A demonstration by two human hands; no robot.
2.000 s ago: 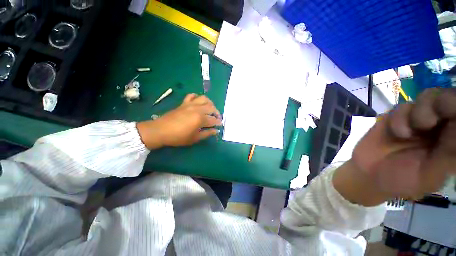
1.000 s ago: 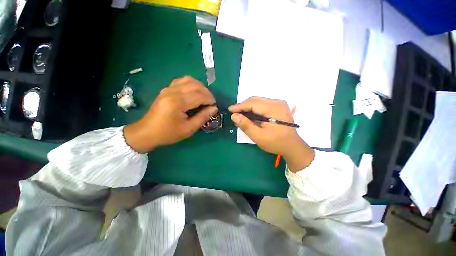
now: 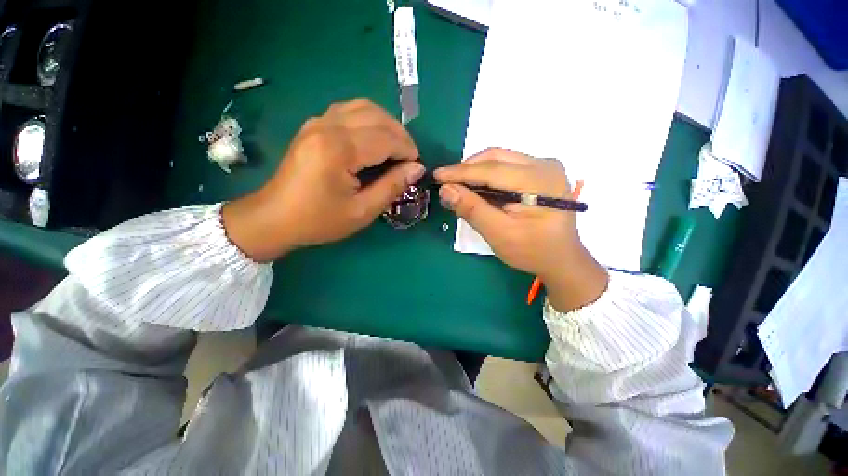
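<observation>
A small round watch head (image 3: pixel 407 208) with a metal rim and dark face is at my left fingertips, low over or on the green mat. My left hand (image 3: pixel 337 177) has thumb and fingers closed around a dark thing above the watch head; the fingers hide most of it. My right hand (image 3: pixel 514 200) holds a thin dark pen-like tool (image 3: pixel 549 202), pinched between thumb and forefinger just right of the watch head. Its tip is hidden or too small to tell.
A blade with a white-wrapped handle (image 3: pixel 405 56) lies beyond my hands. A whitish wad (image 3: pixel 225 144) lies left, near a black tray (image 3: pixel 88 121) of clear round pieces. White paper (image 3: pixel 576 102), an orange stick (image 3: pixel 534 290), a green pen (image 3: pixel 682 244) and a black pocketed tray (image 3: pixel 801 167) are right.
My right hand has come down from the far right and now holds the dark tool beside the watch head. My left hand now holds a dark thing over it. The view has shifted closer.
</observation>
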